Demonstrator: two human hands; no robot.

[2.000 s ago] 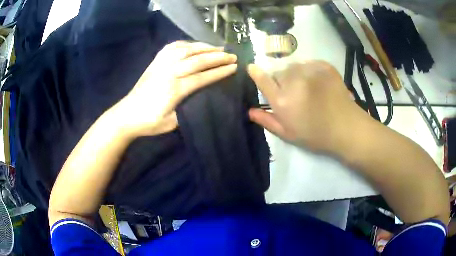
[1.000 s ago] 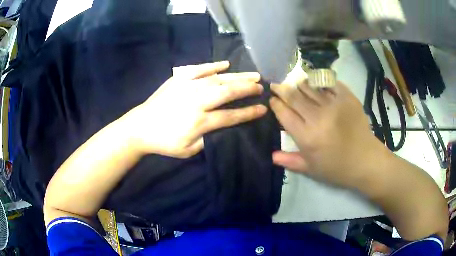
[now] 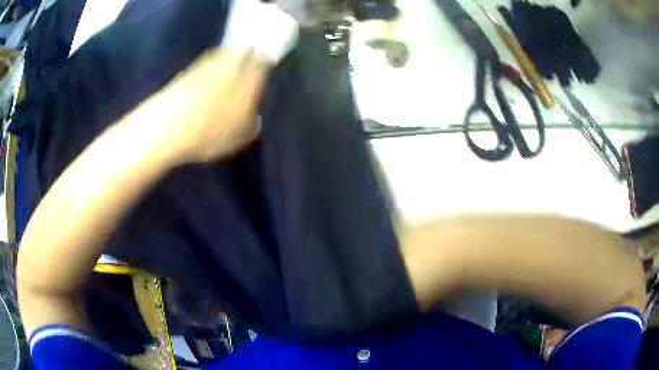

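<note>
A dark garment piece (image 3: 318, 188) runs from under the machine head at the top of view down over the table edge to my lap, and spreads left. My left hand (image 3: 217, 108) is blurred and lies on the garment left of the presser foot (image 3: 334, 40); its fingers are bent at the cloth, and I cannot tell whether they grip it. My right forearm (image 3: 506, 253) crosses the table's front edge, and my right hand is hidden behind or under the garment near my lap.
Black shears (image 3: 506, 108) lie right of the needle area. Beside them are a wooden-handled tool (image 3: 531, 65), a slim metal tool (image 3: 594, 134) and a pile of black strips (image 3: 553, 40). A dark phone-like object (image 3: 643, 173) is at far right. A yellow-edged frame (image 3: 155, 318) stands lower left.
My right hand has left the needle area and moved down to the garment near my lap. My left hand has moved up and left. The garment's right part now hangs straighter toward me.
</note>
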